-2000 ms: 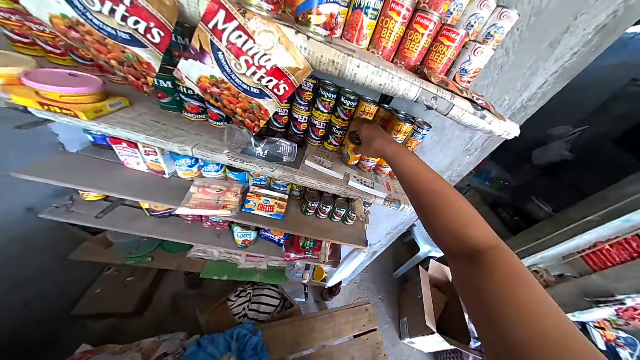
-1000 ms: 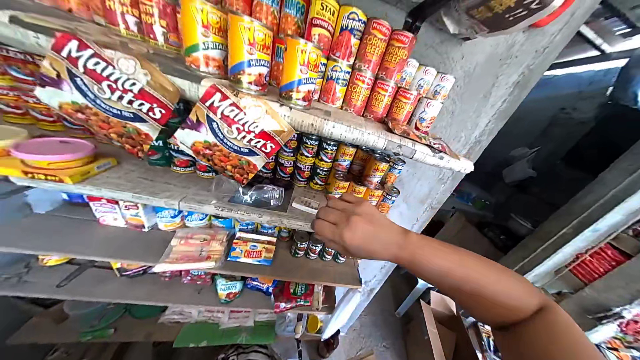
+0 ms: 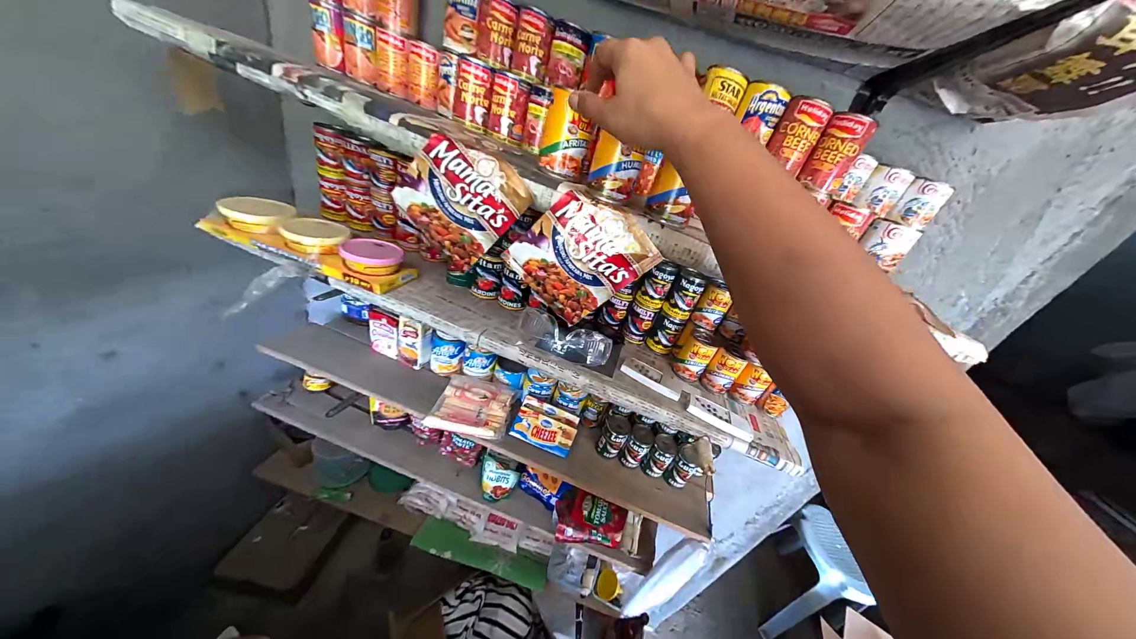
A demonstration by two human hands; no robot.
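My right hand reaches to the upper shelf, fingers bent down over a row of yellow-labelled cans. Its fingertips are at the top of a yellow can; whether they grip it is hidden. Another yellow can stands just below the palm. Red-labelled cans are stacked to the left, and corned beef cans stand to the right beyond my forearm. Two Mama Sita's pouch-shaped signs hang in front of the shelf below. My left hand is not in view.
The shelf below holds stacked small cans, round tubs and a clear plastic piece. Lower shelves carry milk cans, a Cheezee box and sachets. A light blue plastic stool stands at the lower right.
My right hand has moved up from the small cans on the middle shelf to the yellow cans on the upper shelf. The view has shifted considerably.
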